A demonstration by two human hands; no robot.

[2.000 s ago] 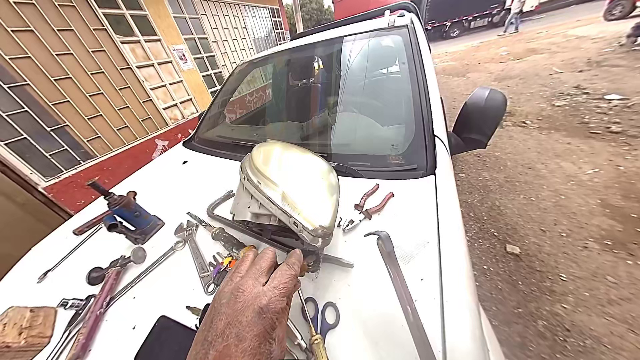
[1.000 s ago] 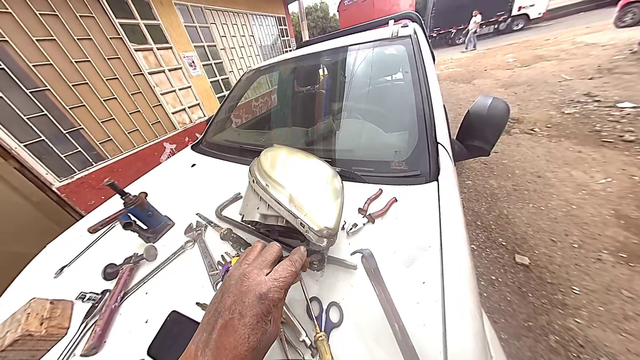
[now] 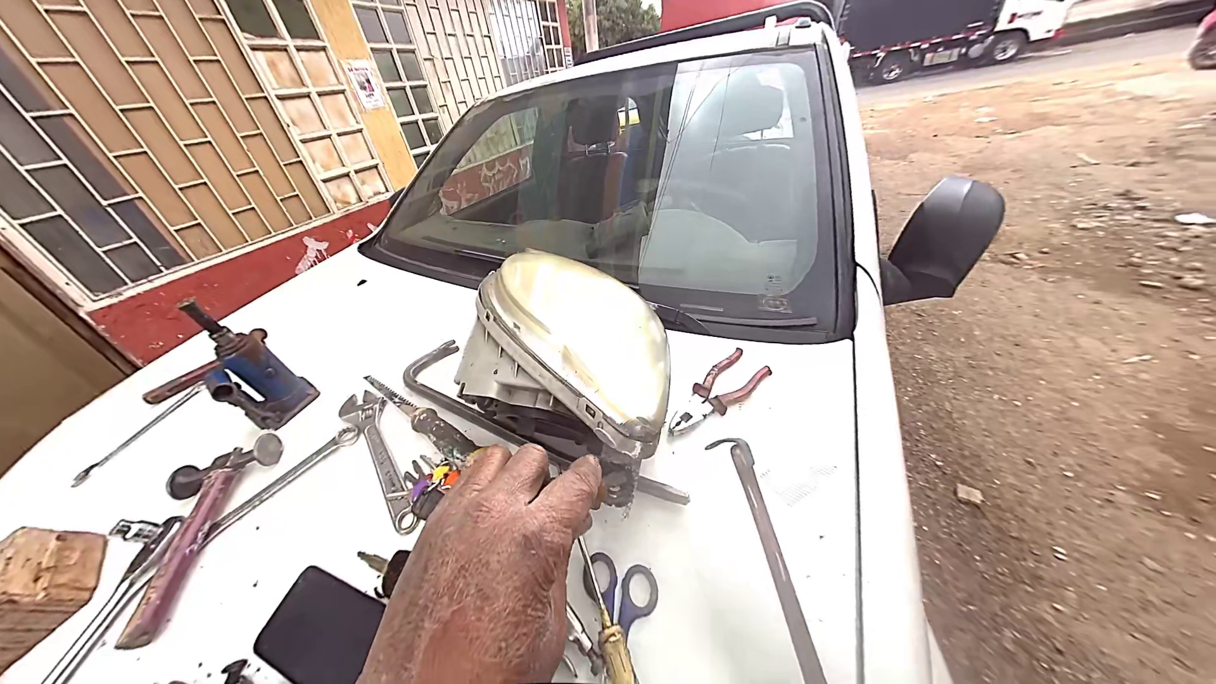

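My left hand reaches up from the bottom edge, back of the hand up, its fingers closed at the near lower end of a car headlight. The fingertips are partly hidden. The headlight's yellowed lens faces up, and its pale housing rests over a dark bent metal bar on the white car hood. Left of the fingers lie a saw-like blade with a worn handle, an adjustable wrench and small colored pieces. Just right are a yellow-handled screwdriver and blue-handled scissors. My right hand is out of view.
Red-handled pliers and a pry bar lie to the right. A blue bottle jack, a hammer, a combination wrench, a wood block and a black phone-like object are left. The windshield rises behind.
A person walking in the far background has left the view. My left hand stays at the headlight's near end, with no plain shift of the headlight among the tools.
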